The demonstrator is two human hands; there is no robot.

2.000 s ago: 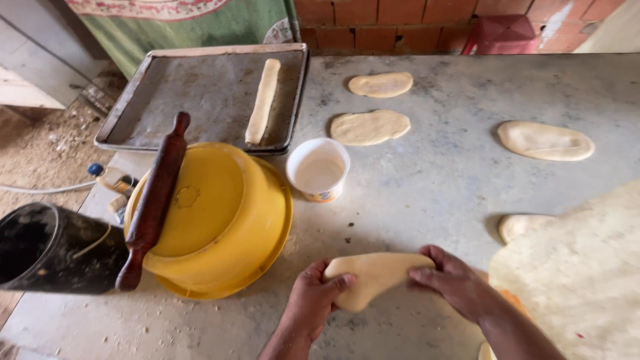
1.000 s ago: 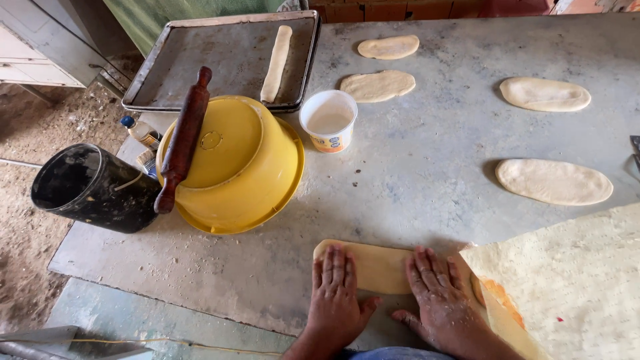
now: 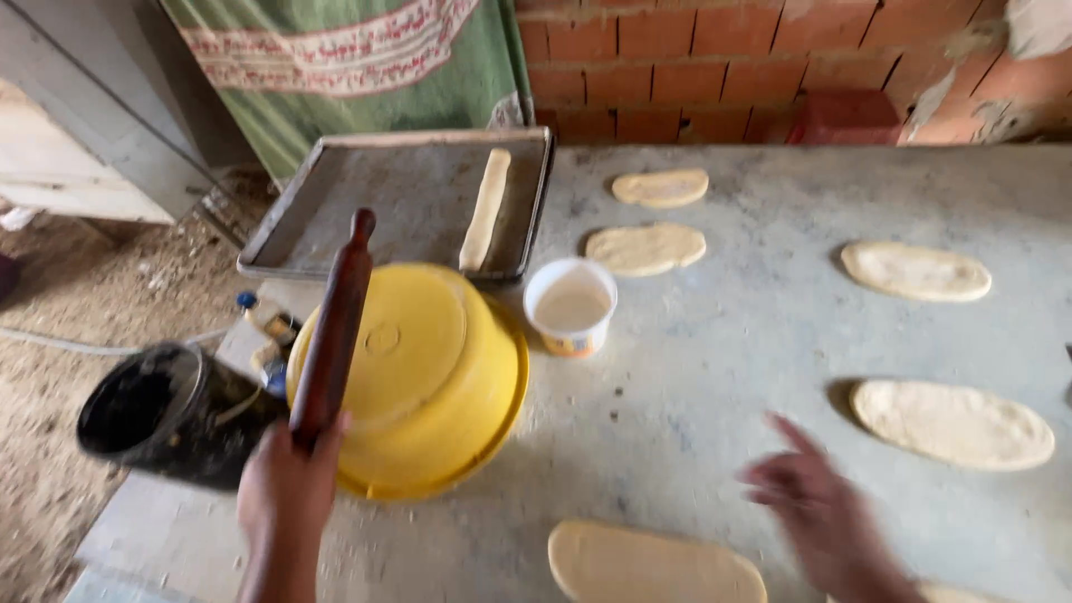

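My left hand [image 3: 293,469] grips the near handle of a dark wooden rolling pin [image 3: 335,335], which lies along the top of an upturned yellow plastic tub [image 3: 435,385]. My right hand [image 3: 808,494], blurred, is over the table with nothing in it, its fingers partly spread. A flat oval of dough [image 3: 653,565] lies at the bottom edge of the view, between my hands. Right of my right hand is another dough oval [image 3: 950,423], with one more dough oval [image 3: 917,270] beyond it. Two smaller dough pieces [image 3: 645,249] lie farther back.
A metal baking tray [image 3: 385,201] with one dough strip [image 3: 486,209] stands at the back left. A white plastic cup [image 3: 571,306] is beside the yellow tub. A black bucket [image 3: 176,414] and a blue-capped bottle [image 3: 251,303] are at the left. A brick wall [image 3: 662,75] runs behind the table.
My hands have left the dough they were pressing. The left has moved to the rolling pin and taken hold of its handle; the right is now raised, away from the dough.
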